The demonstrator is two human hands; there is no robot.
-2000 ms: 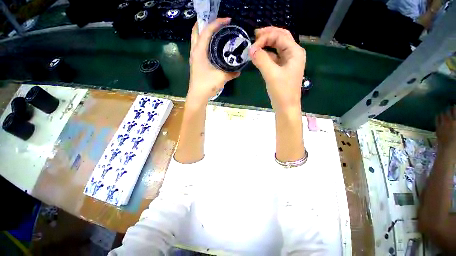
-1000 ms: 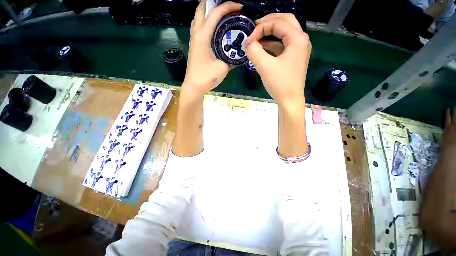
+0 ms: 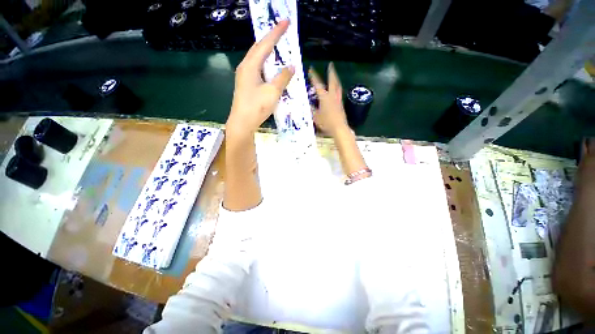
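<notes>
My left hand (image 3: 253, 94) holds a long white sticker strip (image 3: 295, 121) with dark figures between thumb and fingers; it hangs down in front of the belt. My right hand (image 3: 331, 109) is just right of the strip, slightly blurred, with fingers apart. A dark unit (image 3: 313, 96) shows partly between the strip and my right hand; whether I grip it is hidden. A labelled black cylinder unit (image 3: 360, 96) stands on the belt just right of that hand. A thick stack of label sheets (image 3: 171, 196) lies on the bench at left.
The green conveyor belt (image 3: 196, 85) runs across beyond the bench, with labelled units left (image 3: 111, 91) and right (image 3: 467, 107). Several black cylinders (image 3: 55, 135) lie at far left. A pale perforated post (image 3: 515, 98) and another person's arm (image 3: 577, 241) are at right.
The black unit is out of my left hand, and the sticker strip now hangs lower in it. My right hand has moved left and down, its fingers spread. Belt units have shifted right.
</notes>
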